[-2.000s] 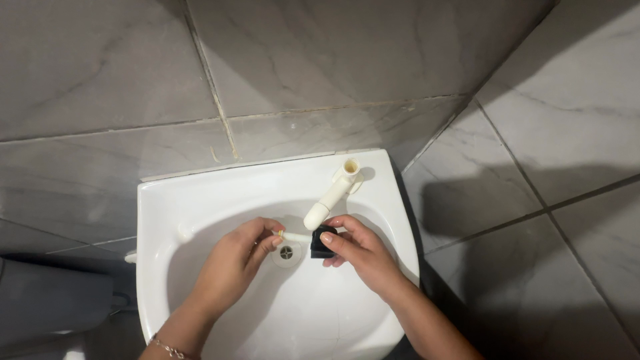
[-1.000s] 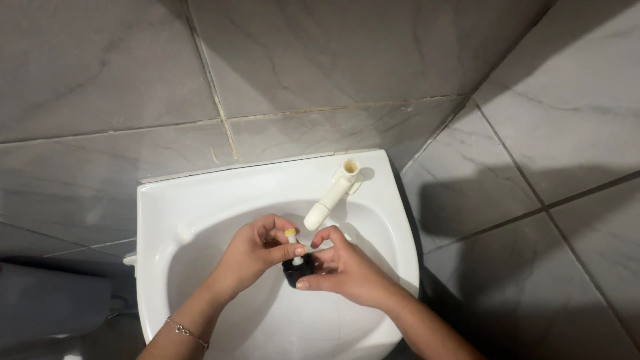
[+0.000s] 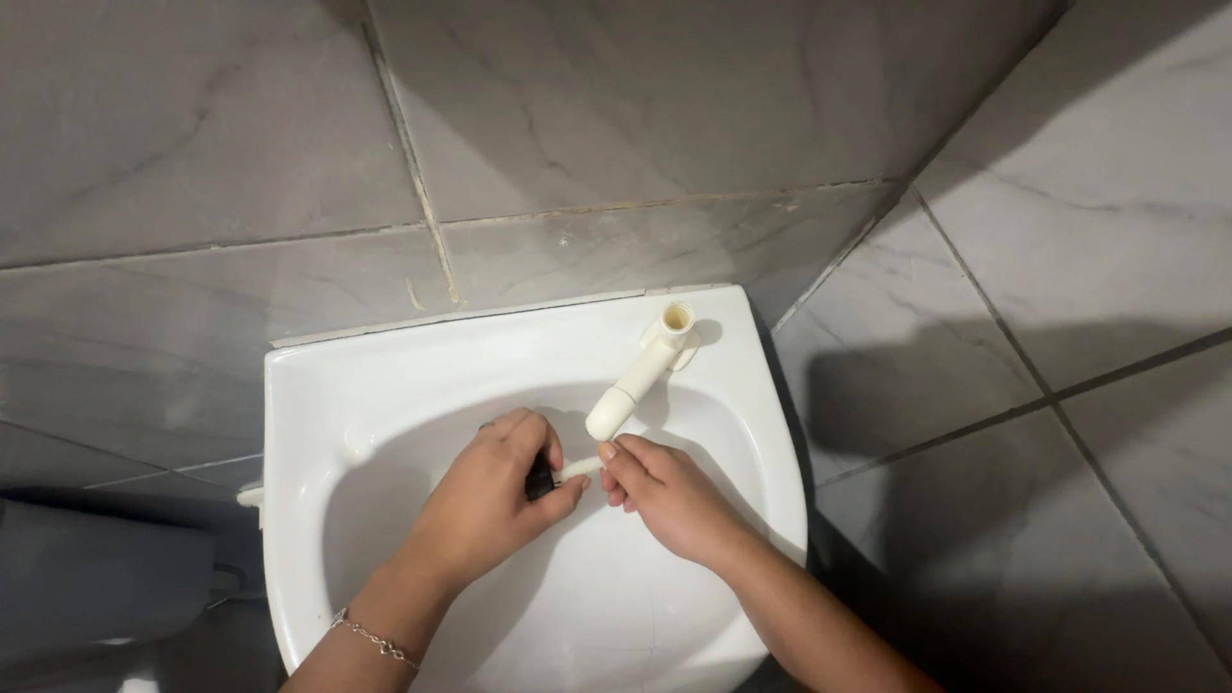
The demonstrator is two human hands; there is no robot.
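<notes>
Above the basin of a white ceramic sink [image 3: 462,348], my left hand [image 3: 491,491] grips a small black piece [image 3: 540,478], mostly hidden by my fingers. A slim white plastic stem [image 3: 579,469] runs from the black piece to my right hand [image 3: 664,486], whose thumb and fingers pinch its other end. Just above my right fingertips is the spout of a cream plastic faucet [image 3: 640,375], its top open like a round socket. The drain is hidden behind my hands.
Grey marbled wall tiles [image 3: 597,115] rise behind the sink, and more tiles [image 3: 1039,289] lie to the right. A dark grey bin-like object [image 3: 96,568] stands at the lower left. A small white fitting [image 3: 251,497] sticks out at the sink's left side.
The black piece was at my right hand two seconds ago and is now in my left hand. The white stem's free end has passed to my right fingers.
</notes>
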